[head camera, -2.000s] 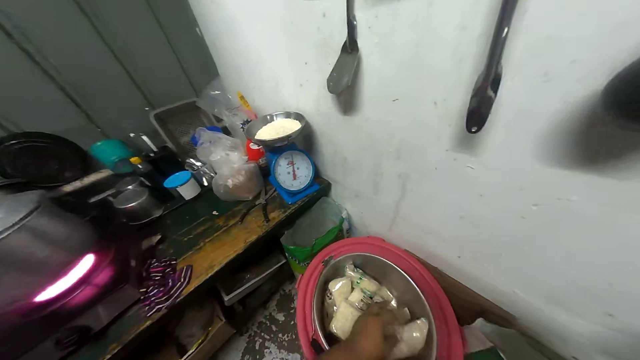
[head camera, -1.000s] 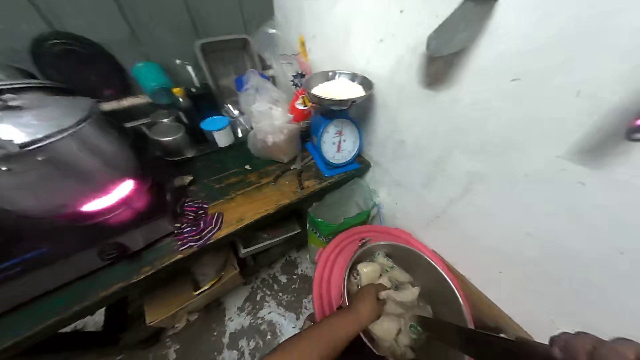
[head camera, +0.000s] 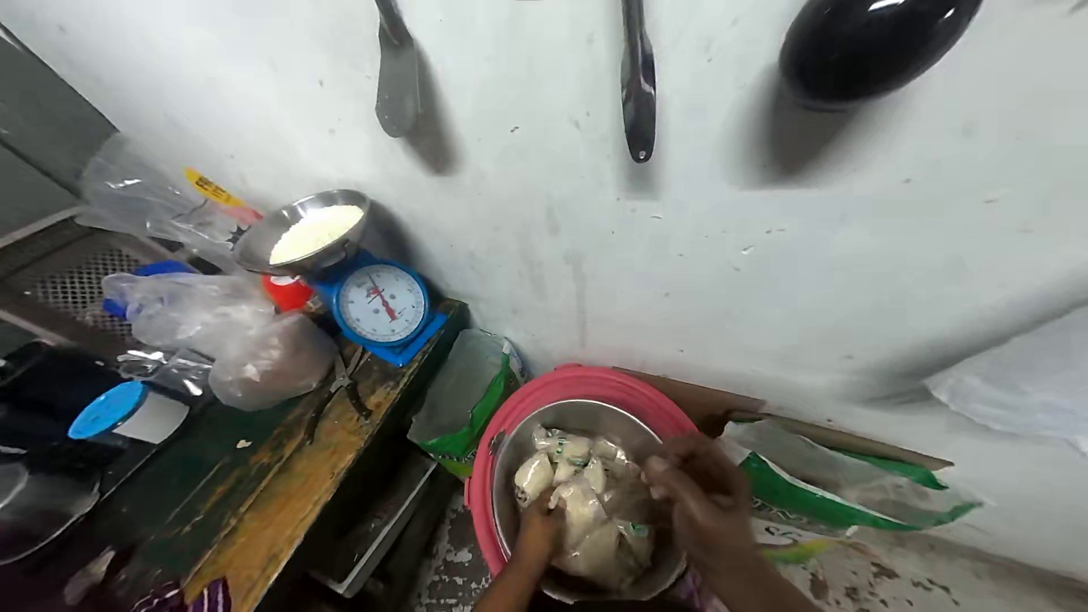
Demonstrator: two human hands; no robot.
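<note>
A metal pot (head camera: 586,412) sits in a round pink plastic tub (head camera: 510,425) and holds several clear plastic bags of pale, off-white contents (head camera: 534,476). My left hand (head camera: 540,527) reaches over the pot's lower left side, its fingers on one of the bags (head camera: 582,501). Over the right rim is my right hand (head camera: 701,484), thumb and fingertips close together near the bags; whether it pinches any plastic is unclear. To the left, a blue dial scale (head camera: 382,302) stands on the worn wooden counter, with a pale grainy heap (head camera: 319,231) in its metal pan (head camera: 355,229).
Pliers (head camera: 342,387), a plastic bag of brownish contents (head camera: 272,361) and a blue-lidded container (head camera: 127,412) lie or stand on the counter (head camera: 255,493). Green-and-white sacks (head camera: 480,404) (head camera: 850,484) flank the tub. Two utensils (head camera: 398,85) (head camera: 637,102) hang on the wall.
The right hand, at the lower right edge a second ago with a dark, long object beside it, is now over the pot's right rim. The view has swung right.
</note>
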